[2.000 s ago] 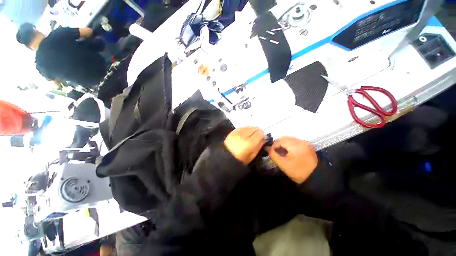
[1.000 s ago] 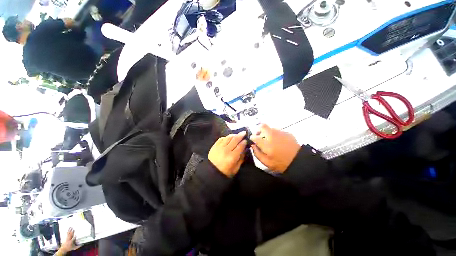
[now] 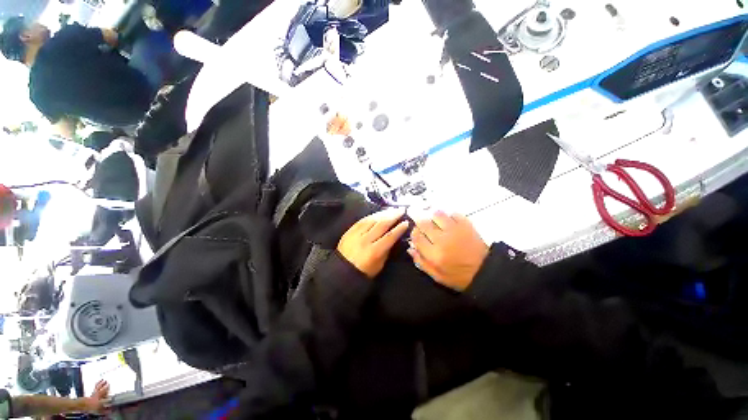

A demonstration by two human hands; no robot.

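Note:
A large black garment piece is draped over the left of the table and runs to the wearer's lap. My left hand pinches its edge with the fingertips. My right hand is right beside it, fingers bent, on the same edge; the fingertips of both hands nearly touch. The metal presser foot area of the white sewing machine lies just beyond the fingertips. The needle itself is too small to make out. The cloth under the palms is hidden.
Red-handled scissors lie right of my hands beside a dark textured fabric scrap. A black strip with pale marks lies on the machine head. Blue-and-white crumpled material is behind. A person is at upper left; another person's hand is at lower left.
Both hands have moved from nearer the lap up and left towards the presser foot with the garment edge. The right fingers have flattened down. Another person's arm has come in at lower left.

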